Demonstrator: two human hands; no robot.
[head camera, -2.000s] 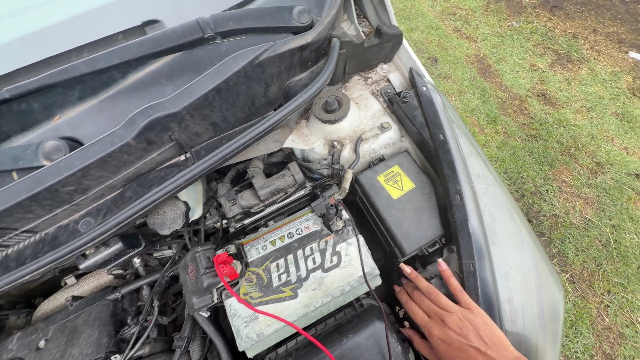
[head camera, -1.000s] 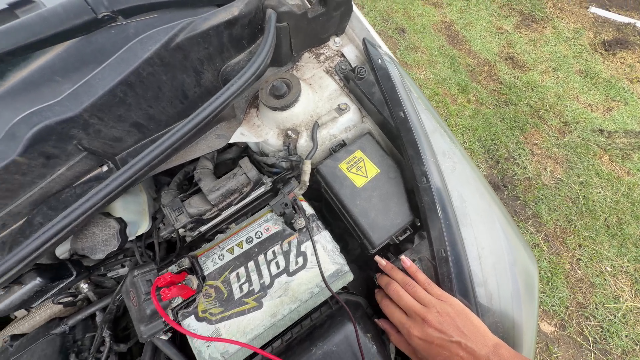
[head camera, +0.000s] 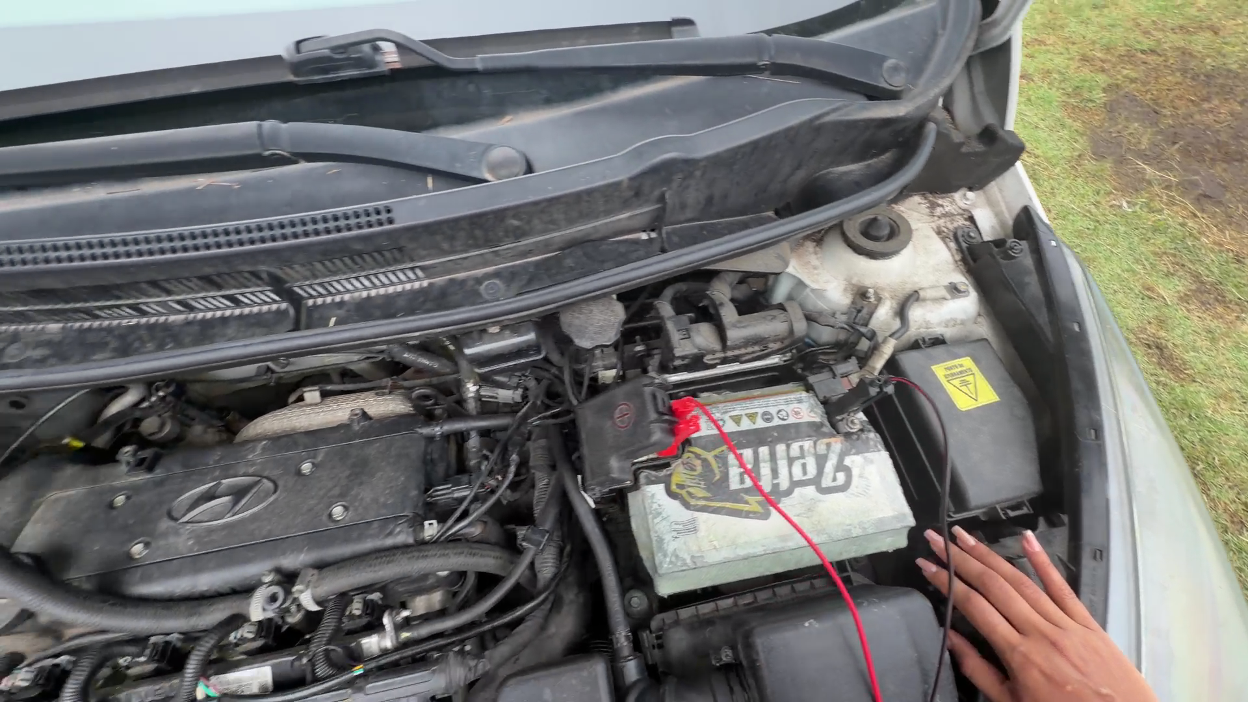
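At the lower right, my right hand (head camera: 1029, 614) lies with fingers spread, just below the black fuse box cover (head camera: 960, 429) and beside the black lead (head camera: 944, 507); it grips nothing. To its left sits the white Zetta car battery (head camera: 780, 497). A red clip (head camera: 685, 425) is at the battery's left terminal beside a black terminal cover (head camera: 624, 429), and a red lead (head camera: 809, 541) runs from it down across the battery. The black lead starts at the battery's right terminal (head camera: 850, 400). My left hand is out of view.
A Hyundai engine cover (head camera: 224, 497) fills the left, with hoses around it. A black plastic housing (head camera: 838, 643) lies below the battery. Wiper arms (head camera: 624, 60) cross the top. The fender (head camera: 1150, 468) edges the bay on the right, with grass (head camera: 1160, 263) beyond.
The view has swung left, bringing the engine cover and both wiper arms into sight. My right hand stays by the fuse box with its fingers spread.
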